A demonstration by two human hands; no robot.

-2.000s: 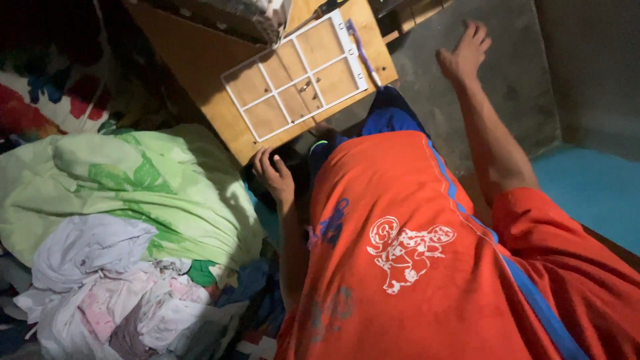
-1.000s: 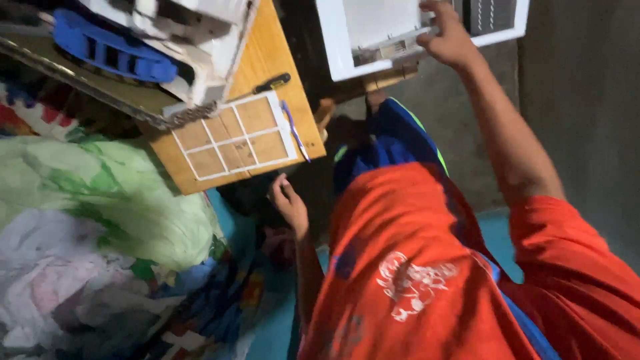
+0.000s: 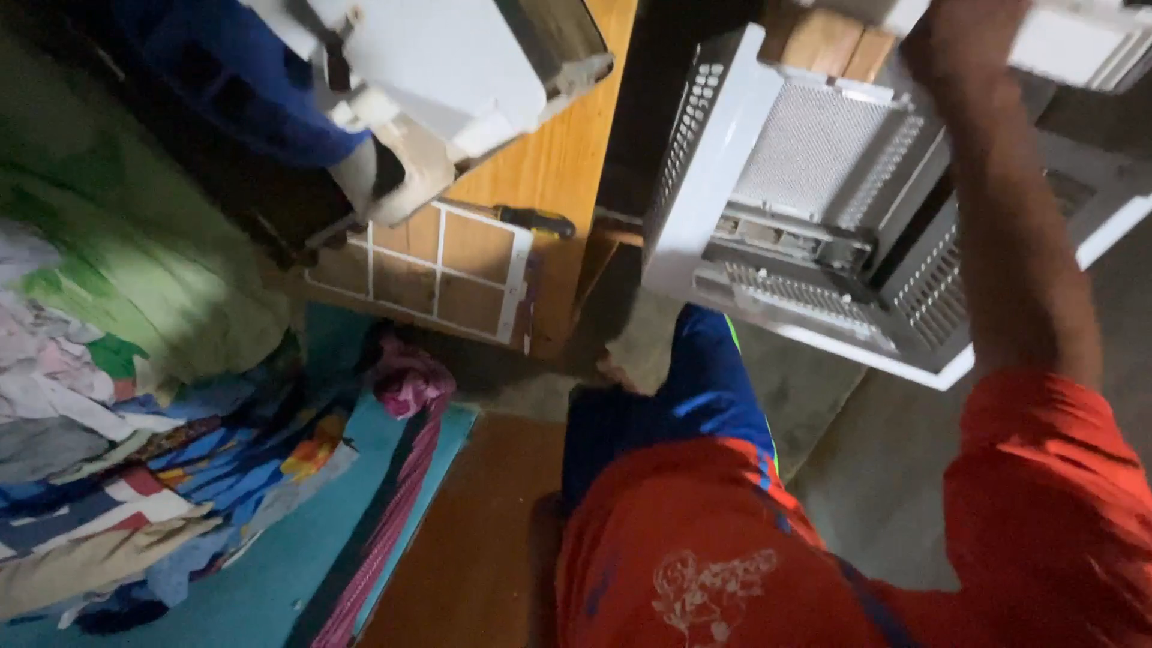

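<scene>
My right hand (image 3: 967, 40) is at the top right, over the upper edge of a white plastic housing with perforated grilles (image 3: 810, 162); blur and the frame edge hide its fingers, so a grip cannot be told. The housing stands tilted, its ribbed inside facing me. A white plastic filter frame (image 3: 439, 265) lies on a wooden tabletop (image 3: 576, 135), partly under a bulky appliance body (image 3: 432, 63). Beside the frame lies a screwdriver with a black and yellow handle (image 3: 537, 221). My left hand is out of sight; only part of that arm shows beside the red shirt.
Heaped clothes (image 3: 162, 486) and a green cloth (image 3: 153, 243) are on the left, over a teal surface (image 3: 261, 576). A twisted pink cloth (image 3: 396, 504) hangs along its edge. Another white plastic part (image 3: 1071, 45) is at the top right, above a grey floor (image 3: 900, 477).
The view has shifted strongly. The white housing, partly visible at the top a second ago, now shows its grilled inside at the right. My left hand has gone out of view.
</scene>
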